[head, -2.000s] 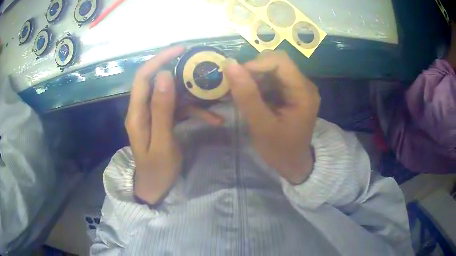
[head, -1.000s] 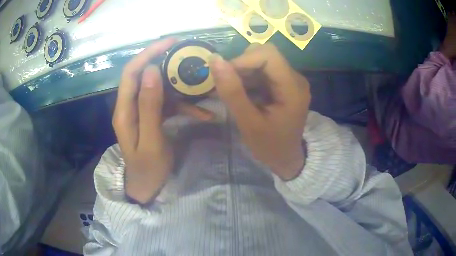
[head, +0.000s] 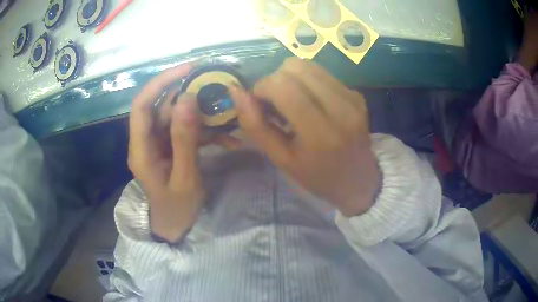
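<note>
A dark round watch case with a pale-yellow adhesive ring (head: 222,78) on its face is held up in front of the bench edge. A dark, bluish centre shows inside the ring. My left hand (head: 168,141) grips the case from the left, its thumb on the lower left of the ring. My right hand (head: 312,130) is at the case's right side, with its thumb on the ring's right edge and its other fingers curled. The ring's small hole is hidden, apparently by my left thumb.
Several cases with pale rings (head: 66,63) lie at the left of the whitish mat (head: 194,26), beside a red stick (head: 114,16). A yellow die-cut sheet (head: 357,56) overhangs the mat's front edge. A pink sleeve (head: 501,130) is at right, a whitish sleeve (head: 23,194) at left.
The case and both hands have moved a little left and down. My left thumb now covers the lower left of the ring, and the case looks slightly more tilted.
</note>
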